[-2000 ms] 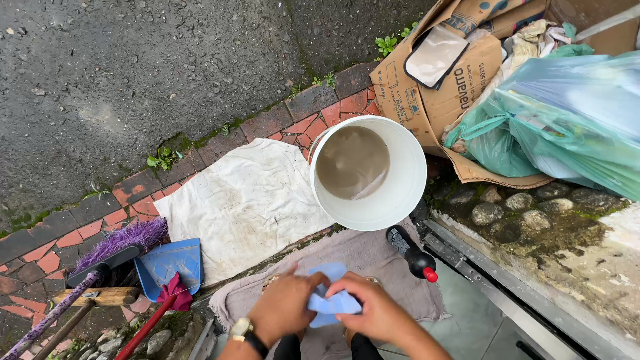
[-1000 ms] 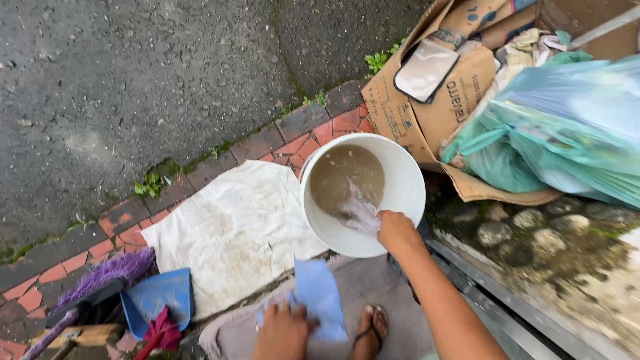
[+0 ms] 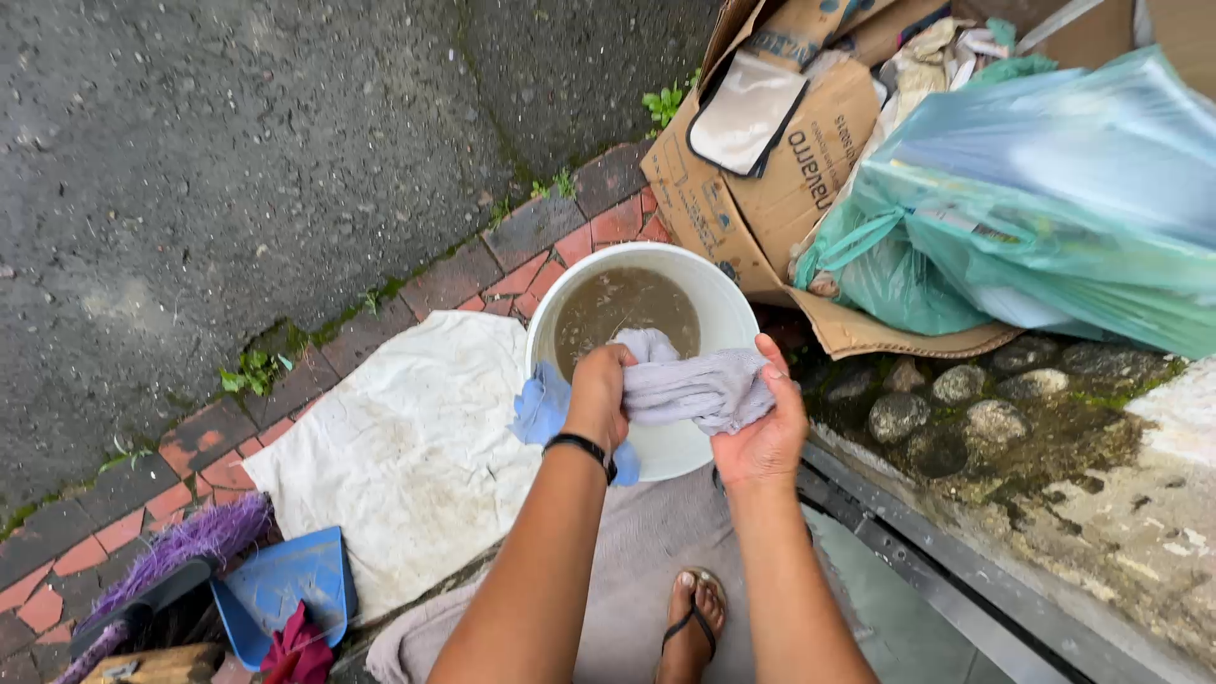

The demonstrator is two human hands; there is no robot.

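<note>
A wet grey cloth (image 3: 698, 388) is stretched in a bunched roll between my two hands, over the white plastic bucket (image 3: 736, 323). My left hand (image 3: 600, 397) grips one end of it, and a light blue cloth (image 3: 543, 404) hangs out beside that same hand at the bucket's rim. My right hand (image 3: 768, 423) holds the other end, palm turned up and fingers curled around it. Murky brown water (image 3: 627, 304) stands in the bucket, and part of the grey cloth droops toward it.
A white cloth (image 3: 408, 456) lies on the paving left of the bucket. A blue dustpan (image 3: 285, 589) and a purple-bristled broom (image 3: 190, 546) are at lower left. Cardboard (image 3: 760, 190) and a green plastic bag (image 3: 1045, 209) stand at upper right. A grey mat (image 3: 608, 570) lies underfoot.
The grey cloth, partly in the water one second ago in my right hand, is now lifted and held by both hands. My left hand has moved up to the bucket with the blue cloth.
</note>
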